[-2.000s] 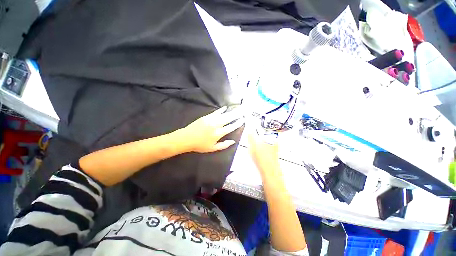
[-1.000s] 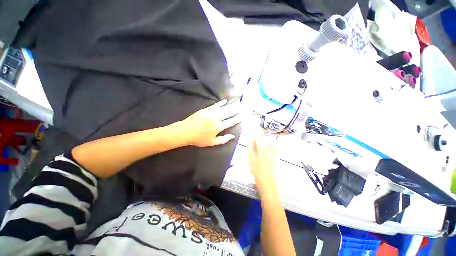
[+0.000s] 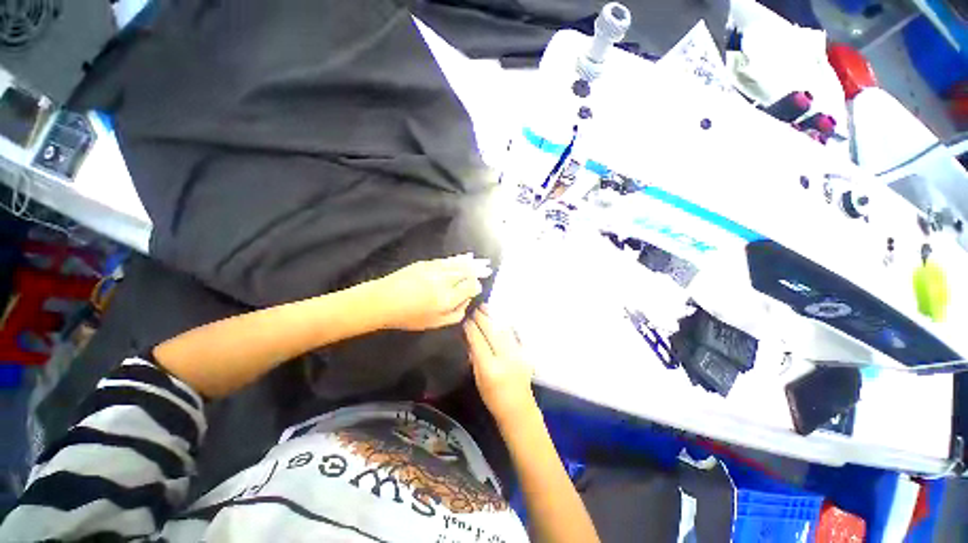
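Observation:
Dark cloth (image 3: pixel 308 159) is spread over the left of the table and hangs over its front edge. My left hand (image 3: pixel 430 295) lies on the cloth, its fingertips pinching the right edge. My right hand (image 3: pixel 497 355) meets it from below, its fingertips holding the same edge. The two hands nearly touch. The pinched edge is partly hidden by the fingers. The white sewing machine (image 3: pixel 679 159) stands to the right, its needle area beside a bright lamp spot, above and right of my hands.
Thread snips (image 3: pixel 650 337), a pile of small black pieces (image 3: pixel 713 348) and a dark phone-like rectangle (image 3: pixel 823 399) lie on the white table (image 3: pixel 594 371). Magenta thread spools (image 3: pixel 817 125) stand behind the machine. A blue crate (image 3: pixel 780 515) is below the table. A green object (image 3: pixel 930 290) is at the far right.
My right hand has moved left from the white table to the cloth edge. My left hand has moved slightly down, away from the needle, and its fingers have closed on the edge. The view has shifted.

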